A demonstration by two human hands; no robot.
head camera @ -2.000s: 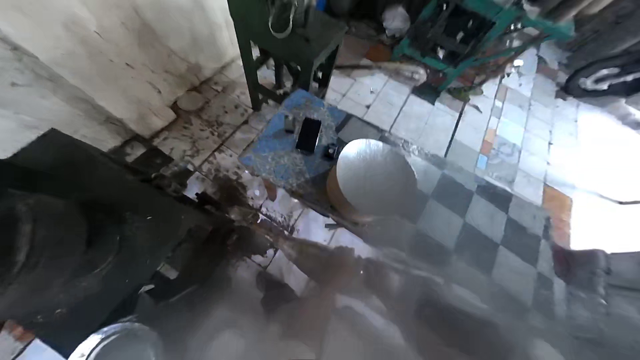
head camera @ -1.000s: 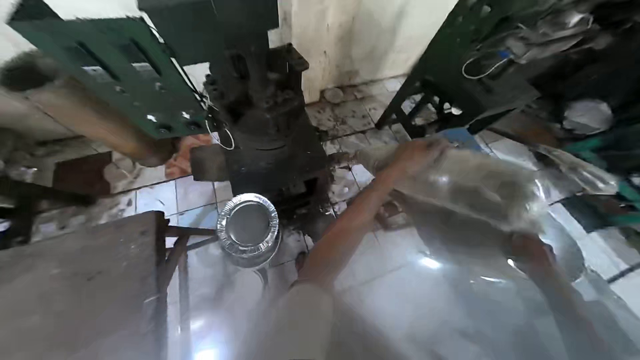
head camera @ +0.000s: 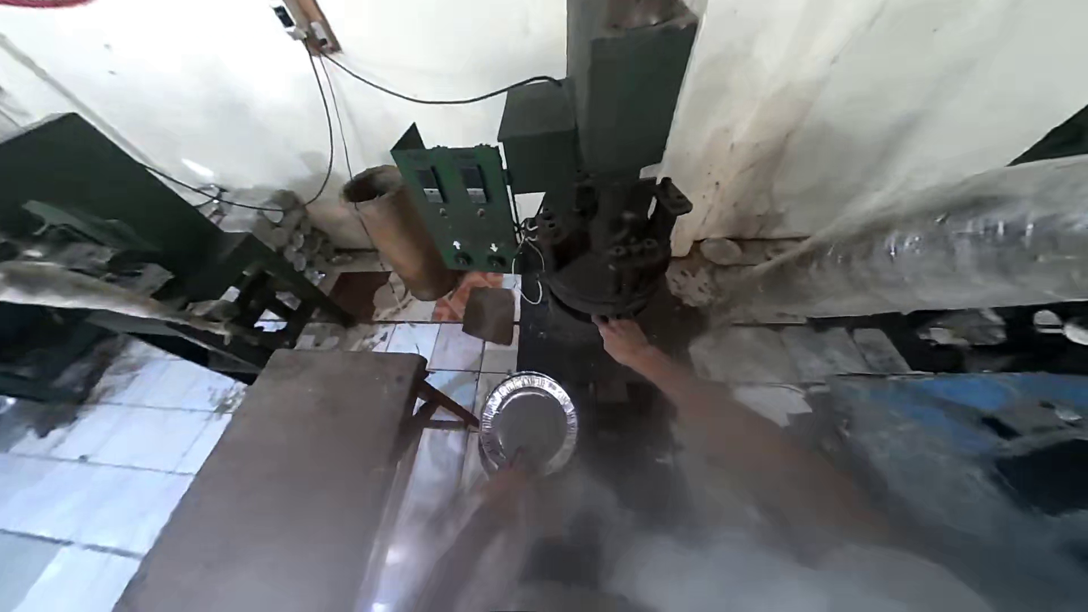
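My right hand [head camera: 622, 340] reaches forward to the front lower edge of a dark round metal press head [head camera: 608, 272], its fingers touching or very near it; whether they grip it is unclear. My left hand [head camera: 510, 480] is blurred at the near edge of a round foil plate [head camera: 529, 421] with a crimped silver rim. Whether the fingers hold that rim cannot be made out. The foil plate lies left of the dark base of the machine, and a green control box [head camera: 459, 204] stands behind it.
A brown table [head camera: 297, 450] stands at left, with a rusty metal tube [head camera: 404, 234] beyond it. Clear plastic wrapping [head camera: 943, 255] stretches across the right. Below it is a worn blue surface [head camera: 918, 408]. Cables hang on the wall, and a green machine [head camera: 93, 195] is at far left.
The view has swung left from the plastic-wrapped bundle toward the press. One second ago both hands were at that bundle; now they are apart, at the press and the foil plate.
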